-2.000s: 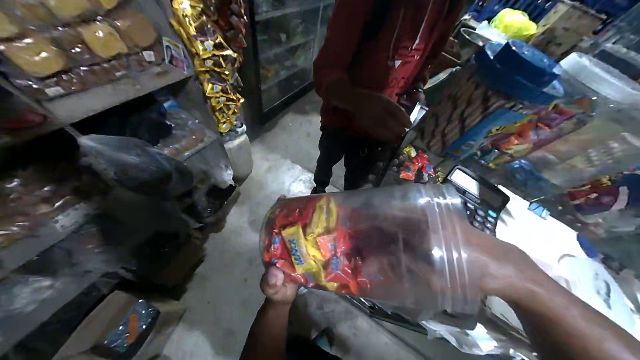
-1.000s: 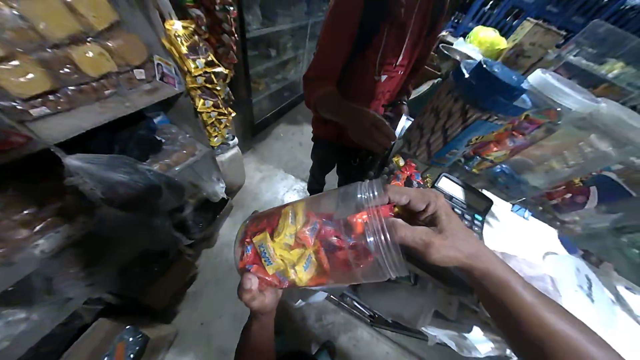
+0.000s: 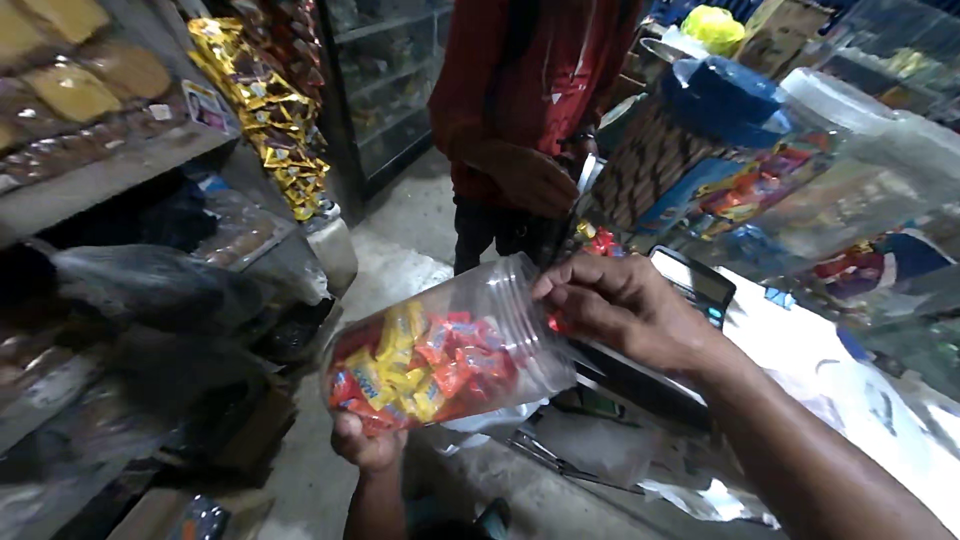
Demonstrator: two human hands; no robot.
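Note:
A clear plastic jar [image 3: 480, 292], tilted with its mouth to the right, holds red and yellow wrapped candies [image 3: 405, 367]. My left hand [image 3: 369, 444] grips the jar's base from below. At the open mouth is my right hand [image 3: 626, 307], its fingers curled around a red-wrapped candy [image 3: 556, 322] that shows only in part. Beyond that hand, more red-wrapped candies [image 3: 602, 241] lie on the counter near a calculator [image 3: 694, 285].
A person in a red hoodie [image 3: 525, 97] stands across from me. Candy jars with blue [image 3: 724, 97] and clear lids crowd the right side. Gold packets [image 3: 262, 112] hang beside the left shelf [image 3: 112, 169], which holds bagged bread. White sheeting [image 3: 847, 375] covers part of the counter.
My right hand was inside the jar two seconds ago; it has drawn back to the mouth and now stands outside it with a red candy. The candies have shifted toward the mouth.

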